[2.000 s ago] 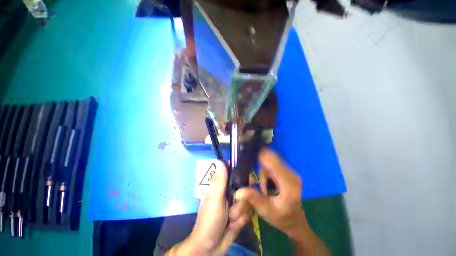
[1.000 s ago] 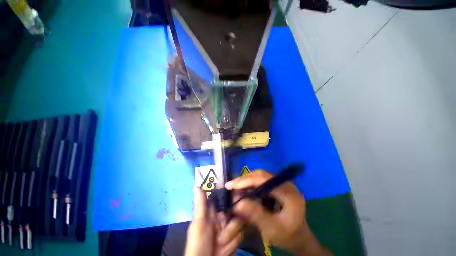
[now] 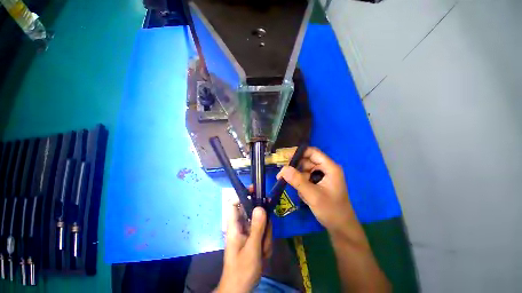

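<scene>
A black tripod unit (image 3: pixel 259 171) points away from me, its legs spread in a V and its shiny dark centre tube between them. The tube's far end is at the narrow lower end of the clear press guard (image 3: pixel 268 109); its contact inside is hidden. My left hand (image 3: pixel 247 237) grips the unit at the hub where the legs meet. My right hand (image 3: pixel 320 186) holds the right leg between thumb and fingers. A short black tool with a rounded end (image 3: pixel 316 176) sits in my right palm.
The press base (image 3: pixel 214 140) stands on a blue mat (image 3: pixel 154 171), with a pale yellow strip (image 3: pixel 286 155) along its front edge. A black slotted tray (image 3: pixel 94 200) holds several units at the left. A yellow warning label (image 3: pixel 284 204) lies below the right leg. A bottle (image 3: pixel 28 23) is top left.
The legs are now spread into a V, and the centre tube looks dark instead of pale. My right hand has moved up and forward along the right leg. My left hand stays at the hub.
</scene>
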